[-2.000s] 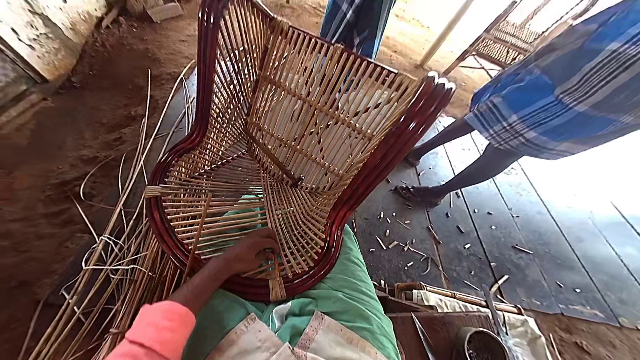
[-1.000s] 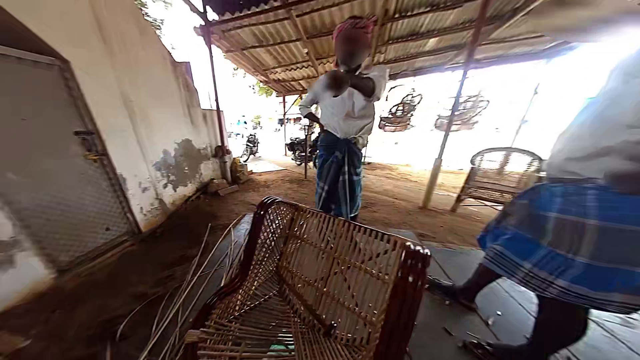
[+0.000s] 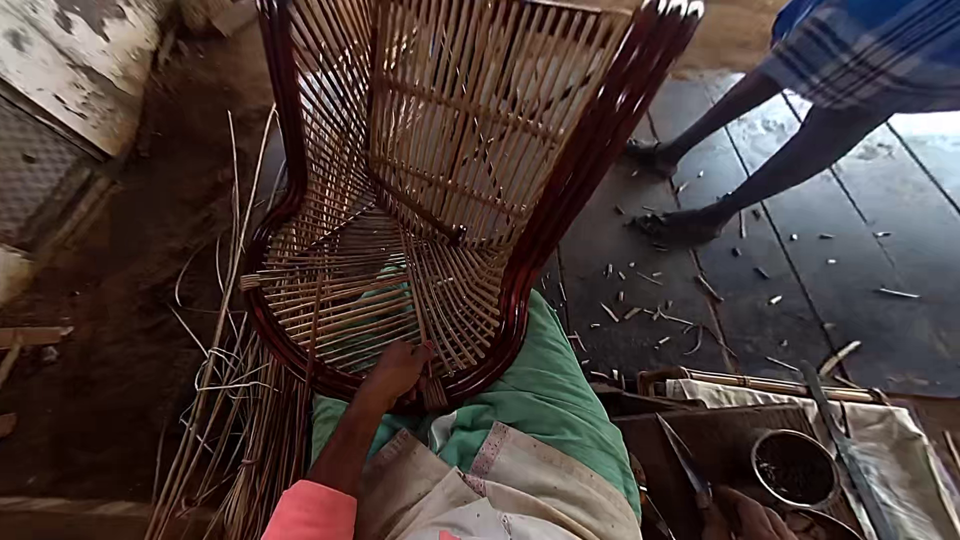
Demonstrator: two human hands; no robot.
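Note:
A cane chair with a dark red glossy frame (image 3: 517, 300) rests over my lap, its woven seat (image 3: 345, 315) toward me and its slatted back (image 3: 465, 127) beyond. My left hand (image 3: 401, 371) is at the seat's front rim, fingers bent over the cane strands beside a bound tuft of cane (image 3: 433, 393); whether it grips a strand is unclear. At the bottom right edge, my right hand (image 3: 742, 517) is closed around the handle of a knife (image 3: 684, 454), whose blade points up and left over a dark wooden board. The hand is partly cut off by the frame.
A metal can (image 3: 795, 469) and a long flat blade (image 3: 847, 442) lie right of the knife. Loose cane strips (image 3: 232, 420) lie left of the chair. A person's bare legs (image 3: 780, 165) stand at upper right on dark floor slabs (image 3: 765, 300) strewn with cane offcuts.
The view has swung back down from the yard and a standing person to the chair. My right hand now shows at the knife; it was not visible in the earlier frames.

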